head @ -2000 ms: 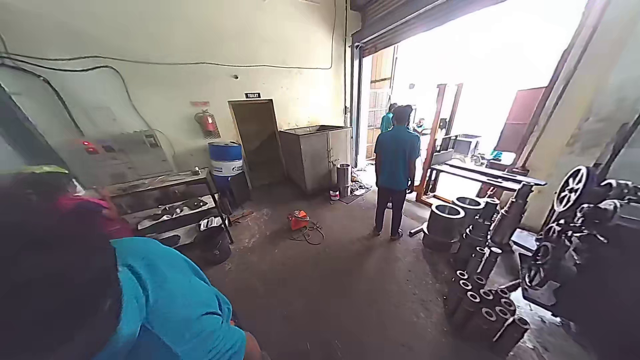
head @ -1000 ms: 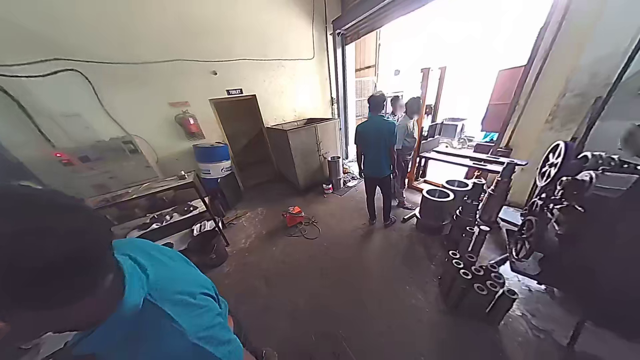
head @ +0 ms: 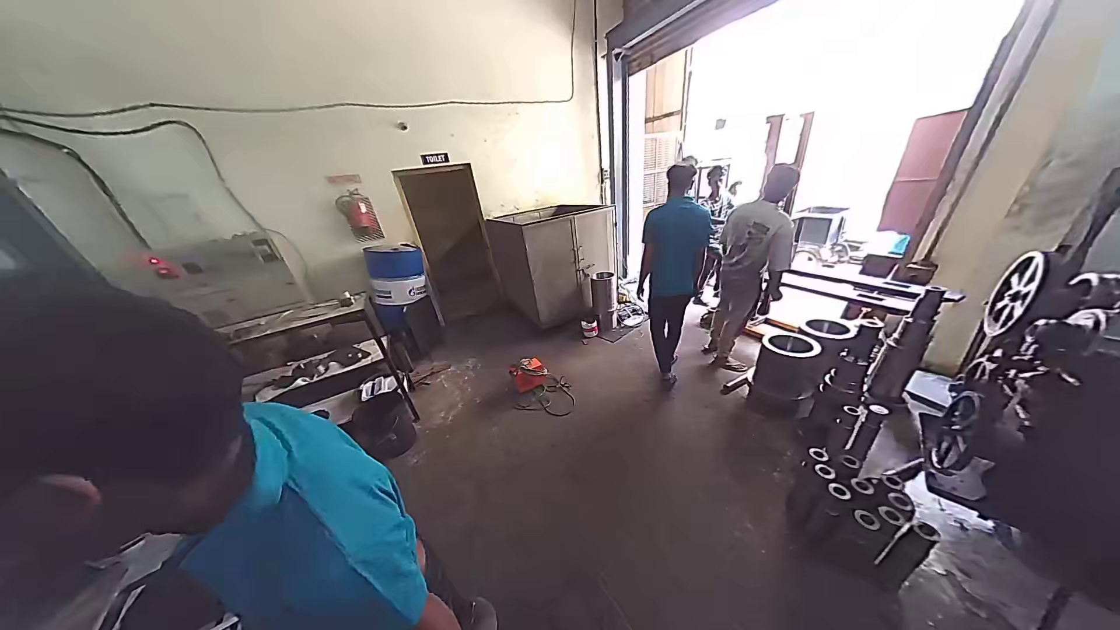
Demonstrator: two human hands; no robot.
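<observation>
Neither my left hand nor my right hand shows in the head view, so what they hold or touch is hidden. Closest to the camera, at the lower left, a person in a blue shirt (head: 324,516) bends forward. An orange machine (head: 528,374) with a coiled cable sits on the concrete floor near the middle. Steel tube sections (head: 862,486) stand on end in a cluster at the lower right, with larger metal cylinders (head: 781,372) behind them.
A workbench (head: 315,317) and a blue and white drum (head: 395,278) stand on the left. A large metal bin (head: 547,267) is beside the doorway. Two people (head: 678,249) are near the open shutter. A machine with a spoked wheel (head: 1022,290) stands at the right.
The person in grey has come clear of the one in the teal shirt, and both now stand side by side near the opening. Two seconds ago an upright frame stood beside them.
</observation>
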